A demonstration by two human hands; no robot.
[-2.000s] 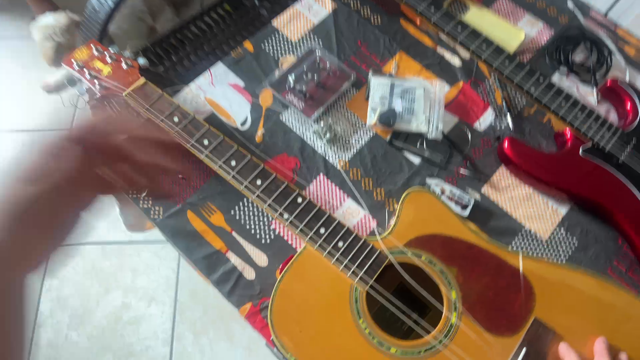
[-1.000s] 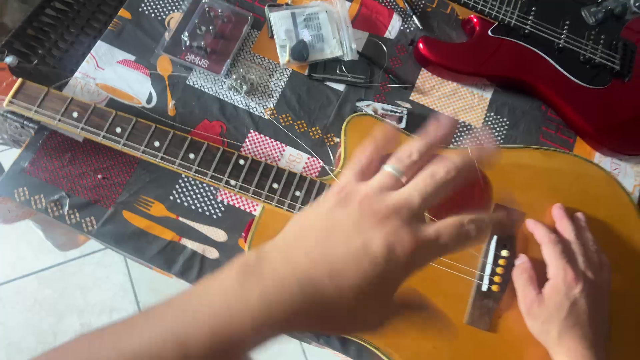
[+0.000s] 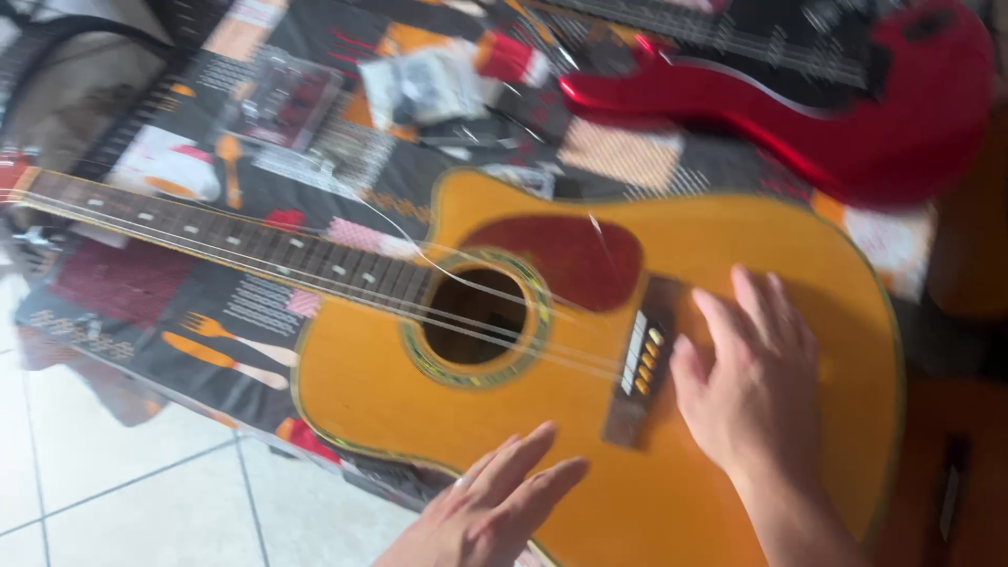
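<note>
An acoustic guitar point(image 3: 756, 236) with a yellow-orange top lies face up on a table. My left hand point(image 3: 504, 504), a ring on one finger, is over its lower edge with the fingers apart, holding nothing. Beside the bridge point(image 3: 626, 421), my right hand point(image 3: 752, 370) rests spread on the guitar top, also holding nothing. Bridge pins point(image 3: 647, 366) stand in a row at the bridge. A few strings run over the sound hole point(image 3: 476, 315) and along the fretted neck point(image 3: 244, 236). One loose string point(image 3: 390, 224) curves from the tablecloth across the sound hole.
A red electric guitar point(image 3: 882, 134) lies at the upper right. On the patterned tablecloth point(image 3: 260, 409) sit a clear plastic case point(image 3: 283, 98), a small plastic packet point(image 3: 421, 83) and dark tools point(image 3: 488, 130). Tiled floor point(image 3: 142, 472) shows at the lower left.
My left hand, near the headstock two seconds ago and above the strings one second ago, has moved down to the guitar's lower edge. My right hand stays near the bridge. The view has shifted.
</note>
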